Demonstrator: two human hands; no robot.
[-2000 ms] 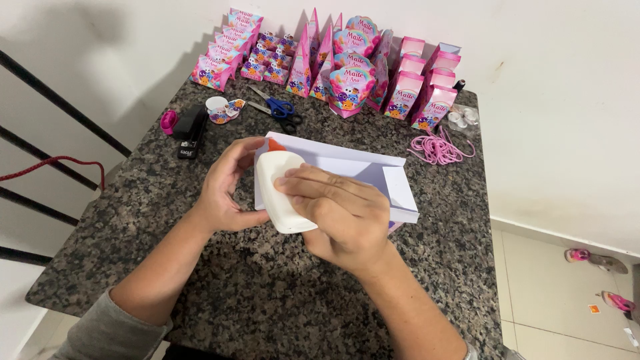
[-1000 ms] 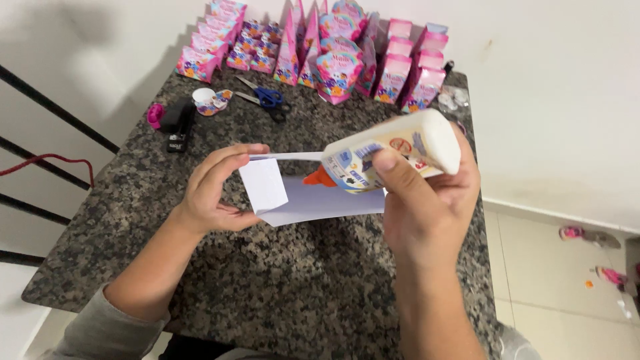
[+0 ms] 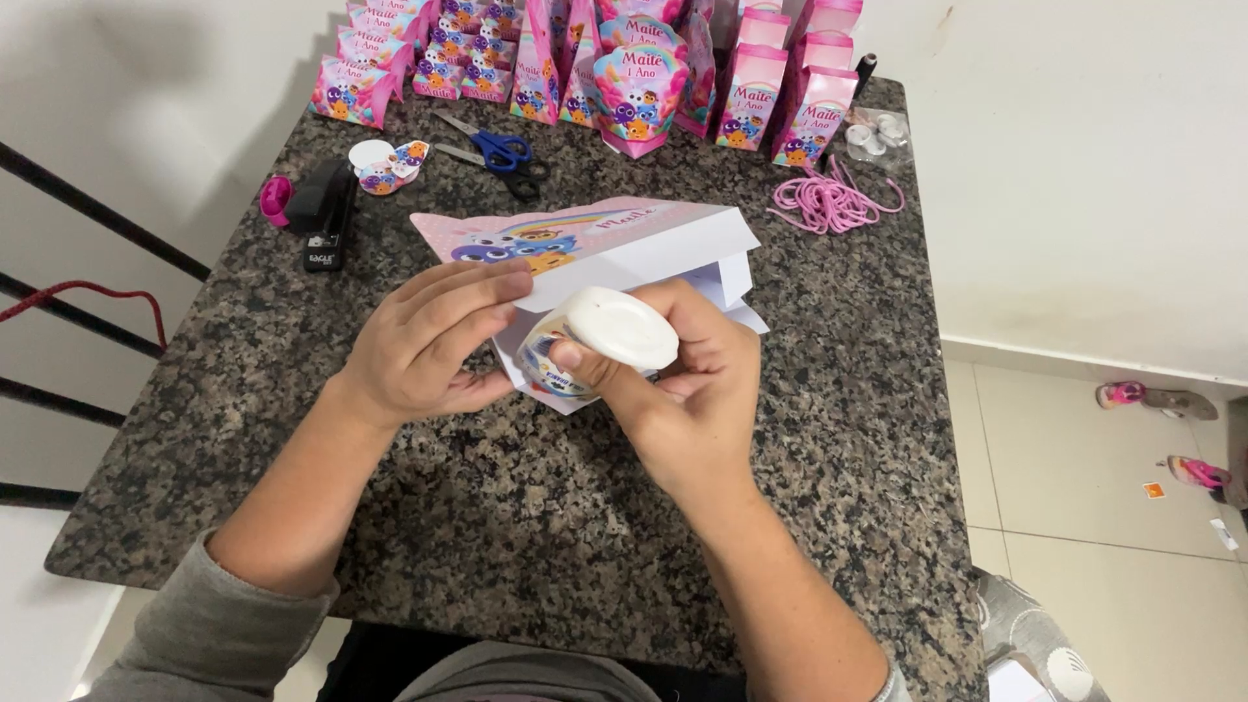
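My left hand (image 3: pixel 434 346) grips the left end of a partly folded printed paper box (image 3: pixel 634 249), whose pink side with cartoon animals faces up and whose white flaps stand out on the right. In my right hand (image 3: pixel 682 390) is a white glue bottle (image 3: pixel 622 327), tilted with its base up toward me. The bottle's nozzle points down at the box's open inside and is hidden behind the bottle and the paper. Both hands are above the granite tabletop (image 3: pixel 546 546).
Pink party boxes (image 3: pixel 639 88) stand in rows along the back. A black stapler (image 3: pixel 327 214), pink tape roll (image 3: pixel 277 200), round paper cutouts (image 3: pixel 385 166) and scissors (image 3: pixel 497 151) lie at the left back. Pink cord (image 3: pixel 834 200) and a small plastic bag (image 3: pixel 877 135) are at the right.
The box has been turned so that its printed side shows. The glue bottle has swung from lying sideways, orange nozzle in sight, to base up with the nozzle hidden.
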